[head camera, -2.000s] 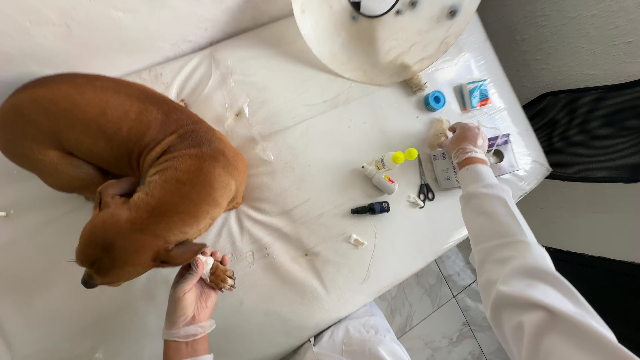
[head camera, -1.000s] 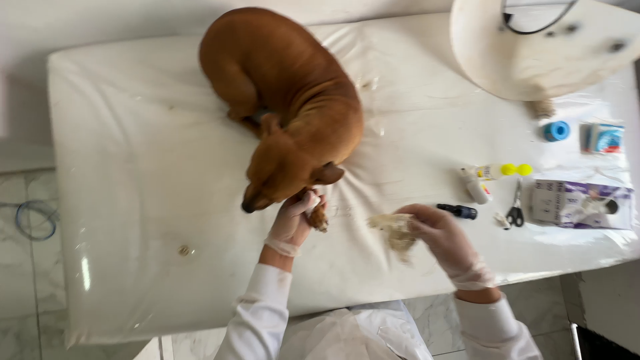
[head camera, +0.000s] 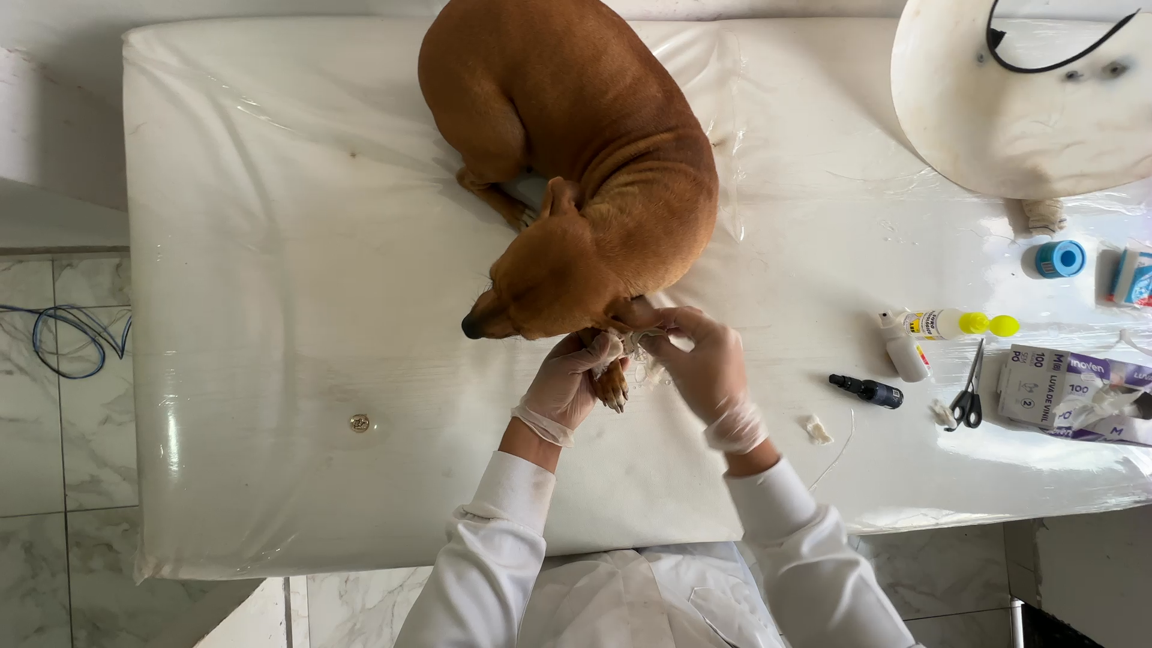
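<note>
A brown dog (head camera: 576, 171) lies curled on a plastic-covered padded table, its head toward the left. My left hand (head camera: 565, 382), in a clear glove, is closed around the dog's front leg, with white dressing (head camera: 609, 353) at the fingers. Below the dressing the paw (head camera: 612, 389) sticks out. My right hand (head camera: 706, 360), also gloved, holds a strip of pale gauze (head camera: 641, 338) against the same leg, beside the dog's ear. The gauze is partly hidden by the fingers.
On the table's right lie a dark dropper bottle (head camera: 866, 391), a white spray bottle (head camera: 904, 349), a yellow-capped bottle (head camera: 940, 324), scissors (head camera: 967, 396), a glove box (head camera: 1071, 391), a blue tape roll (head camera: 1060, 259) and a plastic cone collar (head camera: 1017, 117). A cotton scrap (head camera: 818, 429) lies nearer.
My right hand has come from the glove box to the dog's leg, bringing the gauze. My left hand has stayed on the leg. The view has shifted left.
</note>
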